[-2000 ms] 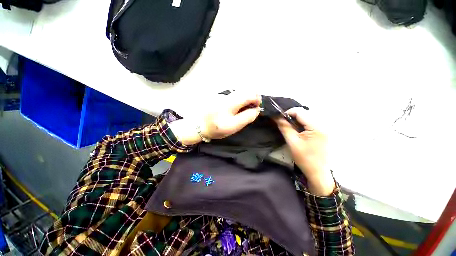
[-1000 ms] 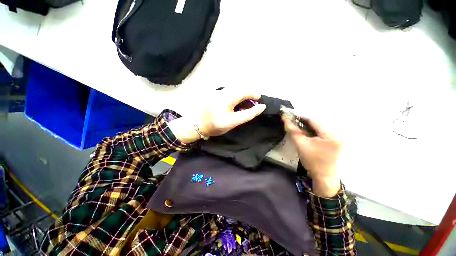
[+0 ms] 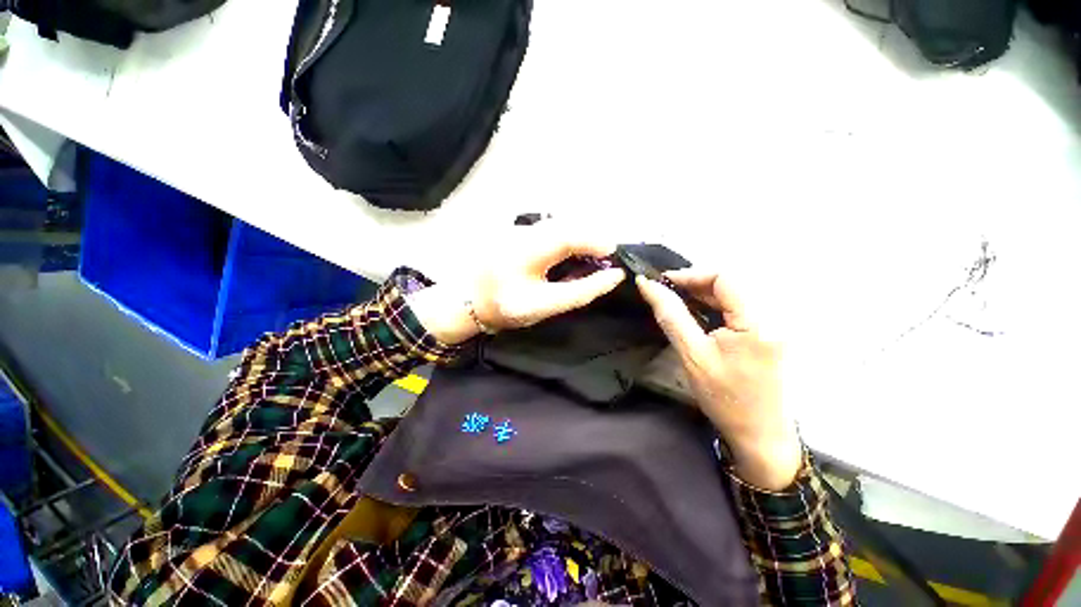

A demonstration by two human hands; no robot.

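Note:
A small black bag (image 3: 569, 353) hangs over the table's near edge, above my apron. My left hand (image 3: 530, 285) grips its upper part, with thumb and fingertips pinching the cloth edge. My right hand (image 3: 726, 344) is close beside it on the right, its fingertips at the same upper edge. A dark tool, apparently thread snips (image 3: 709, 314), shows partly between my right thumb and fingers; the rest is hidden in the palm. Whether the blades touch the cloth is not clear.
A larger black bag (image 3: 409, 107) with a white label lies on the white table (image 3: 711, 131) at upper left. More black bags (image 3: 954, 30) lie at upper right. Thread waste (image 3: 974, 285) lies at right. Blue bins (image 3: 154, 255) stand below left.
My right hand moved away from the cloth edge to the right, then came back left to it. My left hand keeps its hold. The view has shifted slightly; the large bag appears further right.

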